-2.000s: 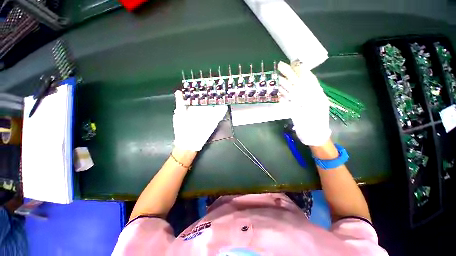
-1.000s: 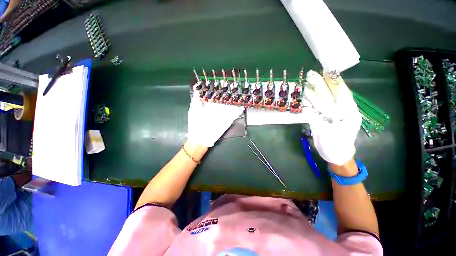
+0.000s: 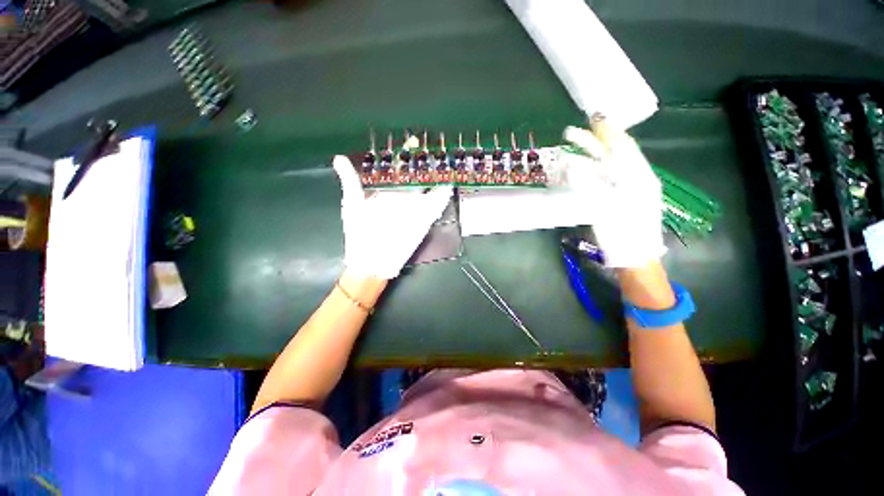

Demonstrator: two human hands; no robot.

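Note:
A panel strip of small green boards (image 3: 456, 167) with upright pins and dark and red-brown parts lies lengthwise in front of me. My gloved left hand (image 3: 390, 228) is at its left end, one finger raised beside the end and the thumb along the near edge. My gloved right hand (image 3: 625, 203) is at its right end, fingertips partly blurred against the boards. Below it are a white sheet (image 3: 523, 213) and a dark plate (image 3: 441, 240), partly covered by my left hand. Tweezers (image 3: 501, 304) and blue-handled cutters (image 3: 581, 283) lie nearer me.
Green break-off rails (image 3: 688, 203) lie right of my right hand, with a white roll (image 3: 586, 63) behind. A black compartment tray (image 3: 809, 260) of small boards is at far right. Papers on a clipboard (image 3: 95, 257) are left. Another board strip (image 3: 201, 73) lies at back left.
The strip has tipped between my hands, so its face now looks narrower and its red-brown side shows. Both hands stay at its ends. The camera view has shifted slightly.

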